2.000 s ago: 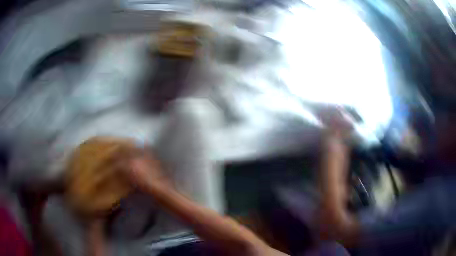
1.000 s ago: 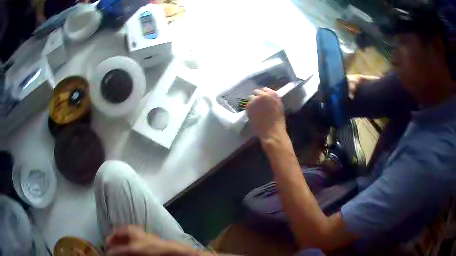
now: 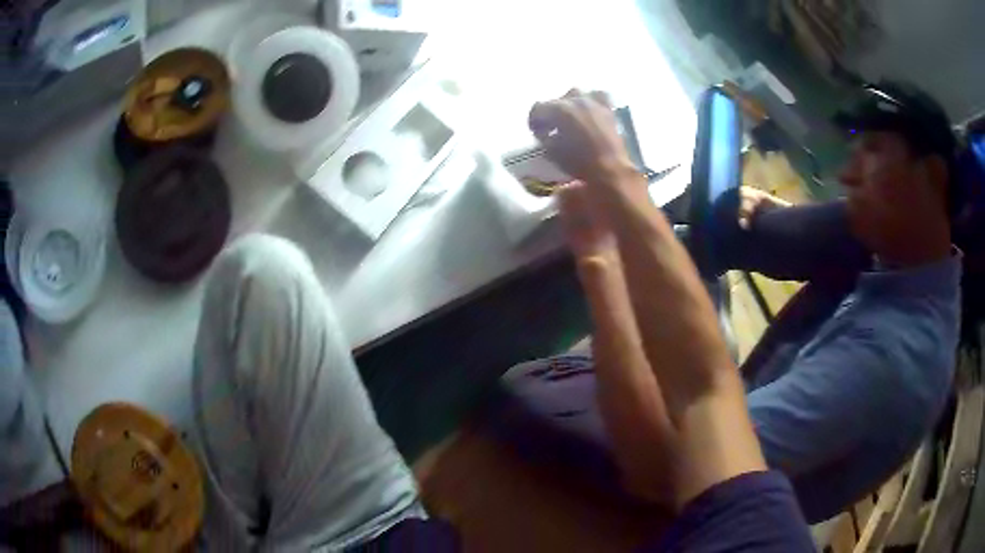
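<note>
My right hand reaches from the lower right over an open white carton. Its fingers are curled and blurred; I cannot tell whether they hold anything. Another person's hand and forearm lie just below and partly behind my arm, at the carton's near side. A strip of dark and yellow print shows inside the carton. My left hand is not in view. A wood-look base is at the lower left, flat face up; what supports it is unclear.
A seated person at the right holds a blue-lit phone. On the table lie a cut-out insert, a white ring part, another wood-look base, a dark brown base and a white cup. A light-trousered knee rises at the table edge.
My right hand has moved from the lower left up to the carton. The view has shifted, so the tabletop parts sit higher, and more of the lower-left wood-look base shows.
</note>
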